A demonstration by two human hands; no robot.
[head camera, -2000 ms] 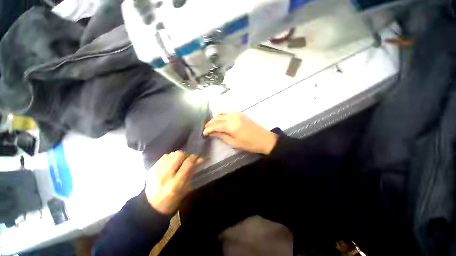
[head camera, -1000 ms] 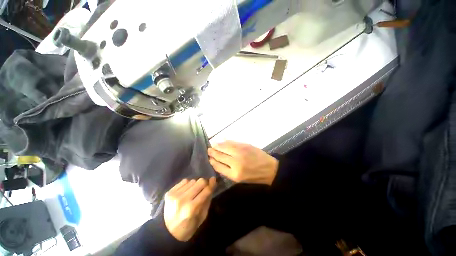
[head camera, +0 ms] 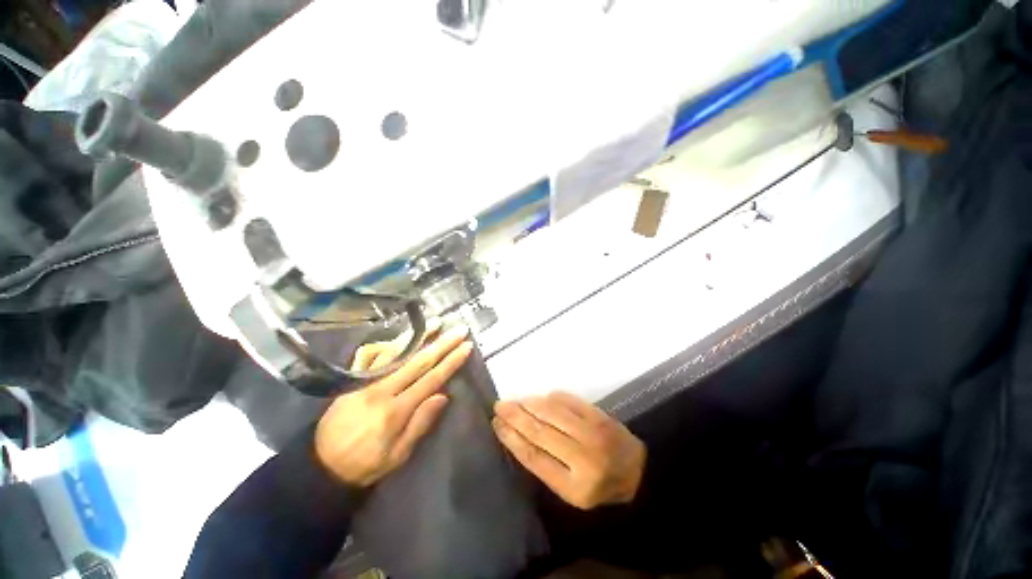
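The dark-grey jacket [head camera: 91, 328] lies left of and under the white machine head [head camera: 373, 170]. A narrower part of it, a sleeve (?) [head camera: 453, 486], runs from the needle area down over the table edge. My left hand [head camera: 390, 413] lies on the cloth with fingers extended up to the presser foot [head camera: 470, 328], partly behind the curved metal guard [head camera: 328, 379]. My right hand [head camera: 572, 447] holds the cloth's right edge between thumb and fingers, nearer to me. The needle point itself is hidden.
A brown rectangle [head camera: 650, 212] lies behind the table seam. An orange-brown handled tool [head camera: 905, 140] lies at the table's right. A dark-grey garment heap [head camera: 951, 339] hangs at the right. A blue-and-white item [head camera: 93, 498] lies on the table at left.
The view has come closer to the machine head. My left hand has moved from the cloth's near end up to the presser foot. My right hand remains at the right edge.
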